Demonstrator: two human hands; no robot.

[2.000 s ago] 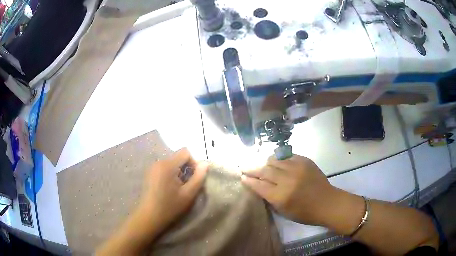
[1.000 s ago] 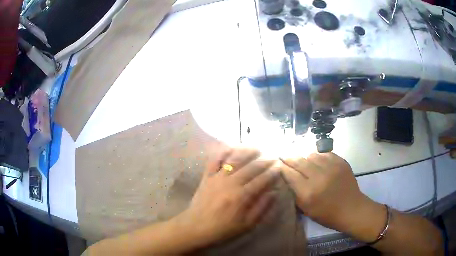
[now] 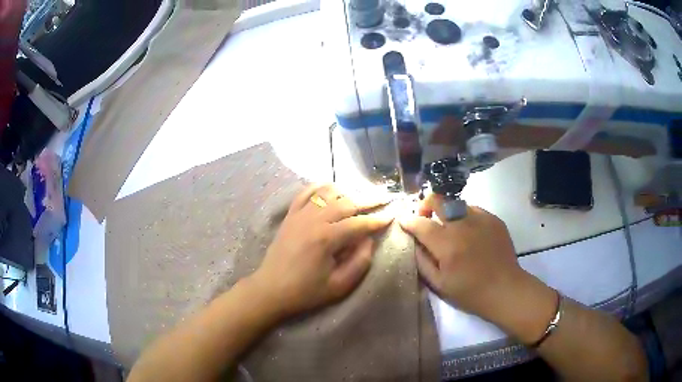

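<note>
A large beige-brown speckled garment panel [image 3: 187, 216] lies on the white table and hangs over its front edge. Its upper right part reaches the brightly lit needle area [image 3: 404, 195] of the sewing machine [image 3: 478, 82]. My left hand [image 3: 318, 250], with a ring, lies on the panel, fingertips pointing at the needle area. My right hand [image 3: 467, 257] is at the panel's right edge, just below the presser foot area, fingertips on the cloth close to my left fingertips. Glare hides the needle and whether the fingertips pinch the cloth.
A narrower cut piece [image 3: 149, 112] lies at the back left. A smartphone [image 3: 563, 179] lies on the machine bed at right, with a cord [image 3: 628, 246] beyond it. A purple-white tissue pack [image 3: 48, 195] is at the far left. A ruler [image 3: 486, 362] runs along the front edge.
My left hand has flattened onto the panel from its earlier curled pose. Both hands and the panel have moved up closer to the needle area. The camera view has also shifted.
</note>
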